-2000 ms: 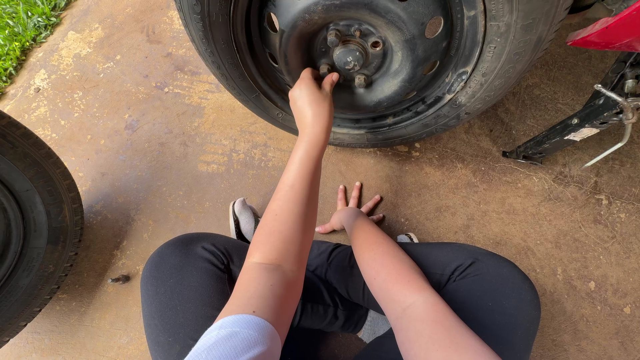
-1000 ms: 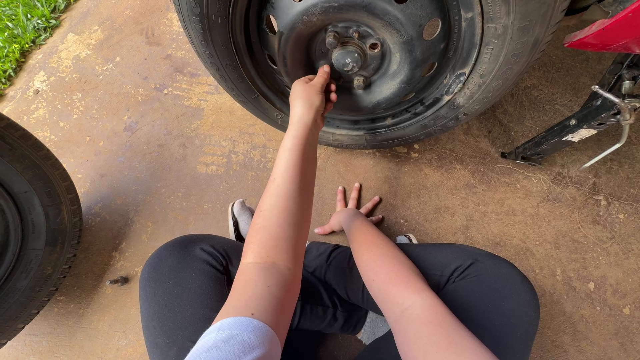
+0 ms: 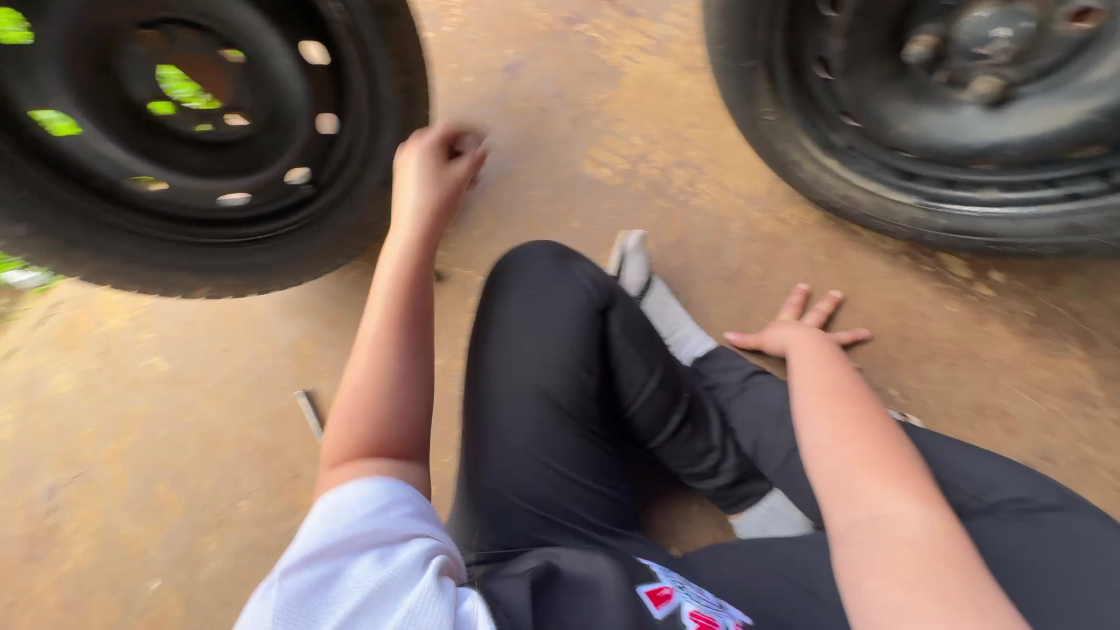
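My left hand (image 3: pixel 442 166) is raised beside the tread of a loose wheel (image 3: pixel 289 236) at the left. Its fingers are curled and blurred, and whether something small lies between them is unclear. Flat on the ground, fingers spread, rests my right hand (image 3: pixel 801 328), with nothing in it. Above it at the upper right is a second wheel (image 3: pixel 980 144) with a black steel rim; round its centre cap, bolts or nuts (image 3: pixel 986 88) and one rusty hole (image 3: pixel 1085 16) show.
My bent legs in black trousers (image 3: pixel 542 394) lie between my arms, and a shoe (image 3: pixel 630 258) points towards the wheels. A thin metal bar (image 3: pixel 309 413) lies on the stained concrete ground (image 3: pixel 175 490) near my left elbow.
The view has swung left. My left hand has left the lower nuts of the mounted wheel and moved left to beside the loose wheel. My right hand has stayed on the ground.
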